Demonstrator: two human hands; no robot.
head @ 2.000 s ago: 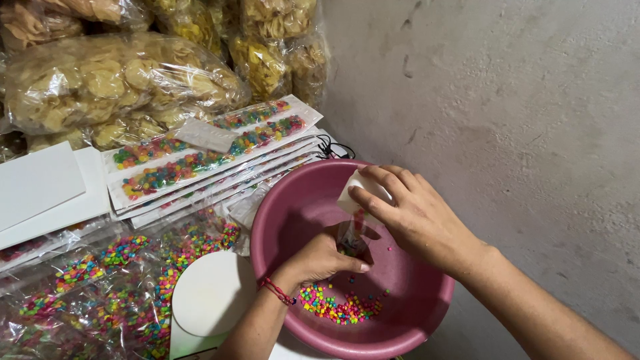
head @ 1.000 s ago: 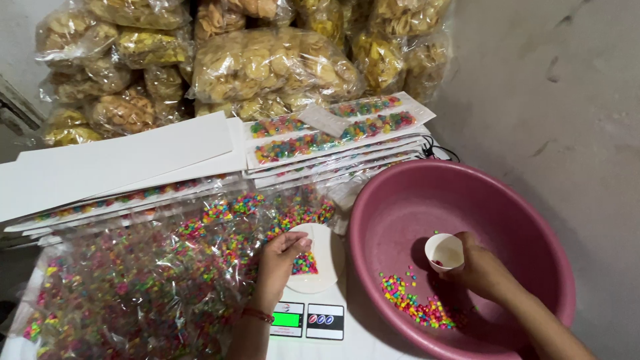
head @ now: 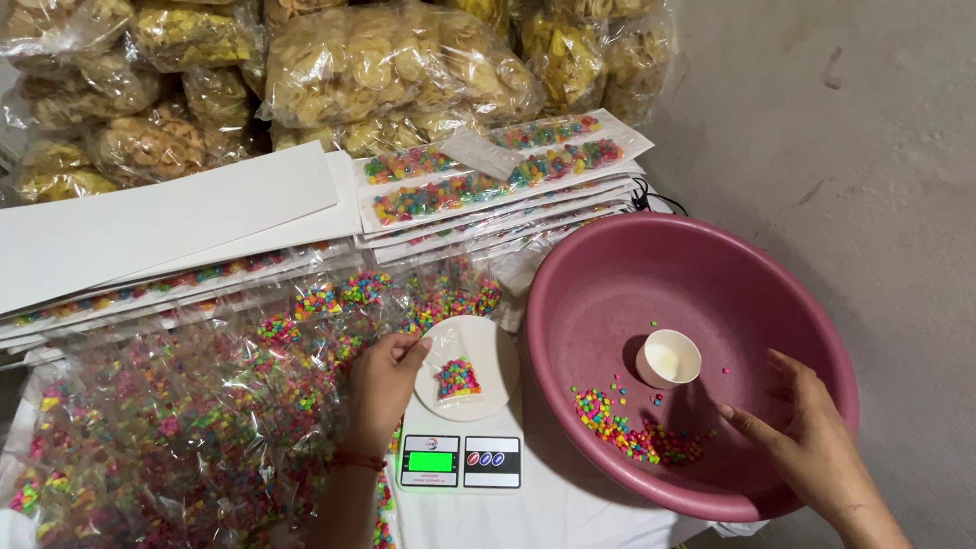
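Note:
My left hand (head: 390,381) pinches the upper edge of a small clear plastic bag (head: 457,379) of colourful candy pieces, which lies on the round plate of a white digital scale (head: 499,362). The scale's green display is lit. My right hand (head: 801,427) is over the right side of a large pink plastic basin (head: 820,343), fingers apart, holding nothing. A small white cup (head: 668,358) stands inside the basin, left of that hand. Loose colourful candies (head: 640,435) lie on the basin's bottom near its front left side.
Many filled candy bags (head: 206,427) cover the left of the table. Behind are white cards (head: 168,217) and stacked sheets of packed candies (head: 496,171). Large clear bags of chip-like snacks (head: 396,65) are piled at the back. A grey wall (head: 862,152) rises at the right.
The small bag, between my hands over the basin at first, now lies on the scale. My right hand has let go of the white cup, which stands in the basin. The view has swung left.

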